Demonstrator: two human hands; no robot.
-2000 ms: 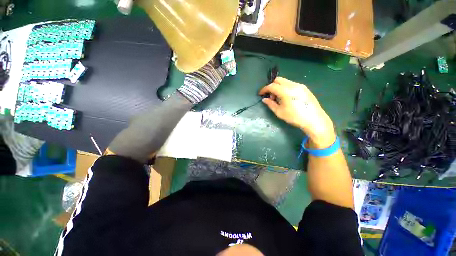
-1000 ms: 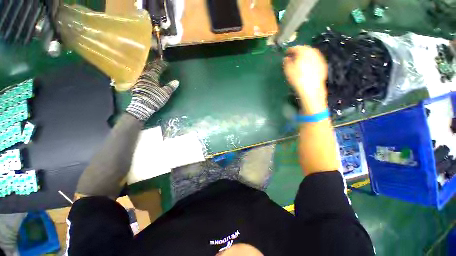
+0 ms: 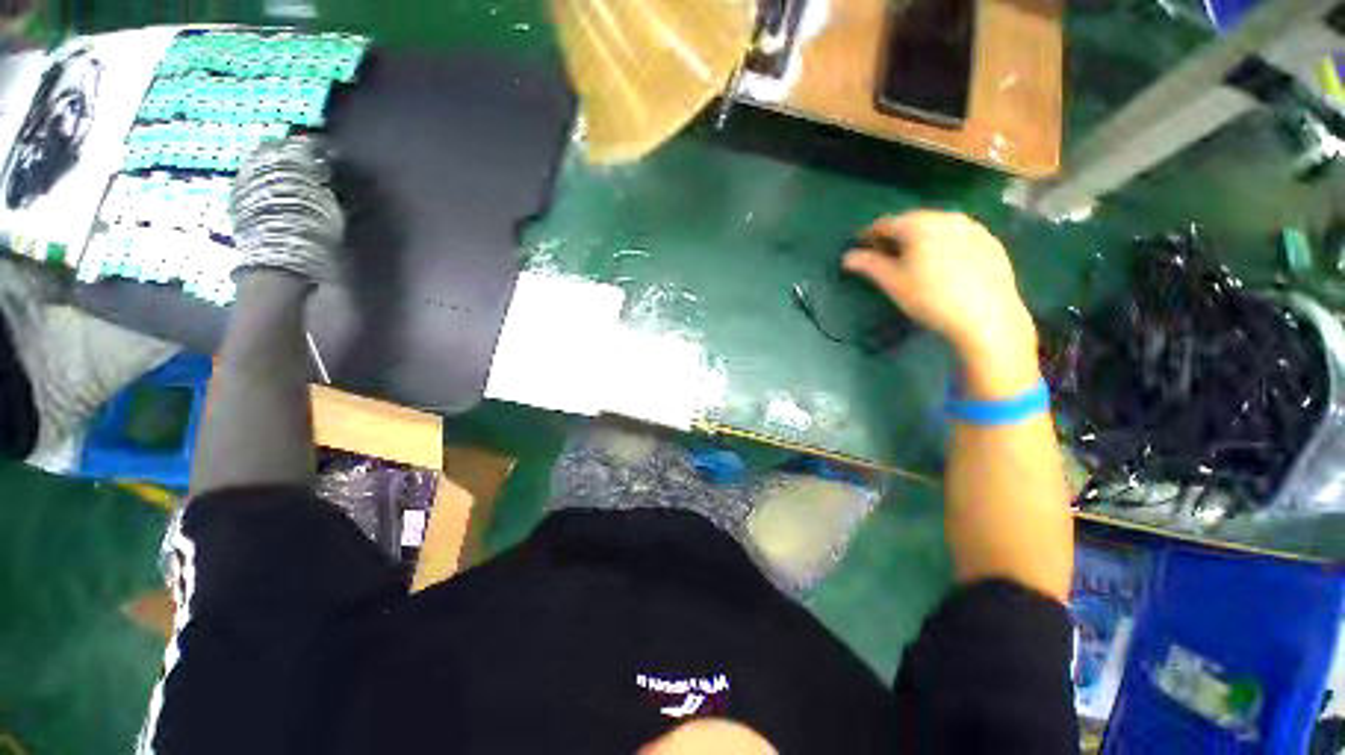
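My left hand [image 3: 288,207], in a striped knit glove, is over the rows of green-white PCB panels [image 3: 185,177] on the black mat [image 3: 428,192]. Its fingertips are blurred, and I cannot tell whether they hold a board. My bare right hand [image 3: 937,280], with a blue wrist strap [image 3: 999,406], is over the green bench, with thumb and fingers together on a thin black cable lead [image 3: 881,336]. The lead hangs in a loose loop beneath and left of the hand.
The amber funnel [image 3: 657,67] hangs at the back. A phone [image 3: 926,59] lies on the wooden shelf [image 3: 1018,89]. A black cable pile [image 3: 1187,369] is at the right. White paper [image 3: 590,354] lies at the bench edge. A blue bin [image 3: 1232,649] and an open cardboard box [image 3: 457,516] are below.
My left hand has moved from beside the funnel to the PCB panels at the left. My right hand has left the cable pile and is back over the bench with a cable lead.
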